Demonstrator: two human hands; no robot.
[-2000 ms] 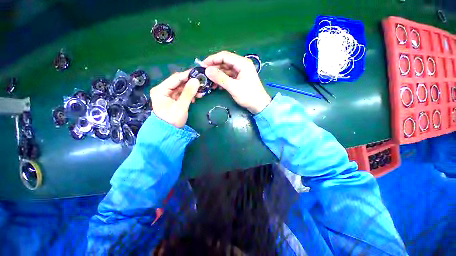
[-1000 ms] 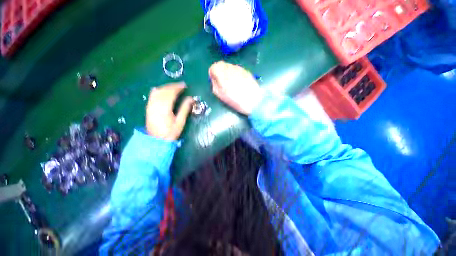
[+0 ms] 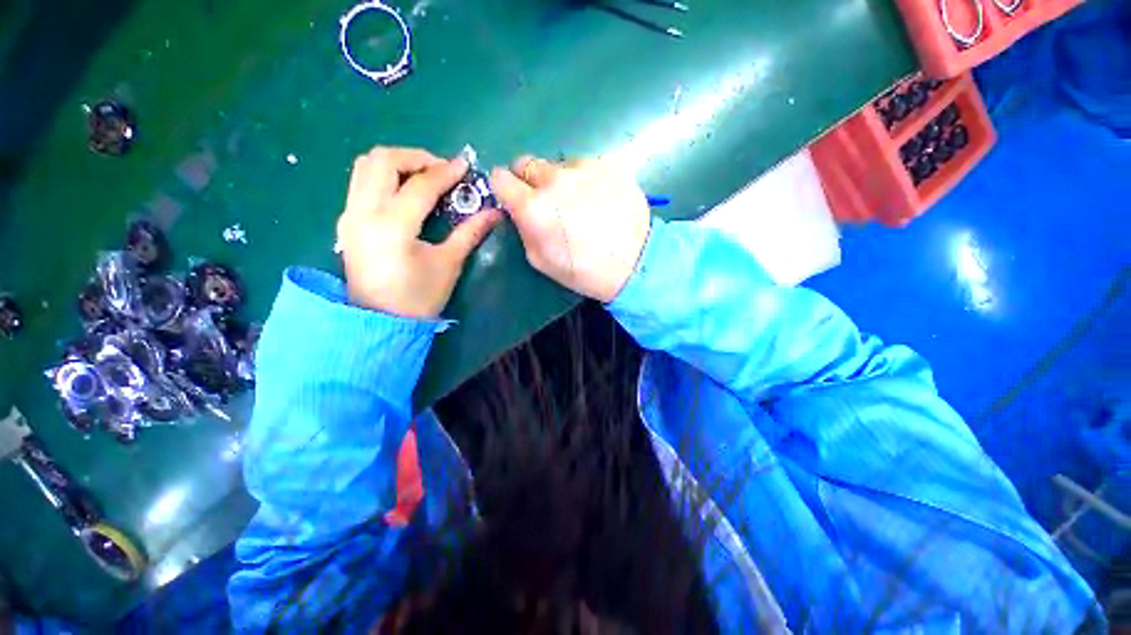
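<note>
A dark round unit [image 3: 466, 199] with a pale shiny centre is between my hands above the green bench. My left hand [image 3: 403, 230] grips it by thumb and fingers from the left. My right hand [image 3: 573, 223] has its fingertips at the unit's right edge; whether they grip it is hard to tell. A thin silver ring [image 3: 376, 42] lies on the bench beyond my hands. A blue tip [image 3: 659, 201] shows beside my right hand; the rest of it is hidden.
A pile of wrapped round parts [image 3: 149, 335] lies left, a single dark unit [image 3: 110, 127] beyond it. A tape roll [image 3: 114, 550] is at lower left. At right are a red tray [image 3: 924, 31], a small red crate [image 3: 856, 168] and white paper [image 3: 788, 223]. Dark tool tips [image 3: 645, 17] show at top.
The view has shifted, so the blue bin is out of the picture. A second ago my hands were apart with a small unit near my left fingertips; now they meet around the dark unit.
</note>
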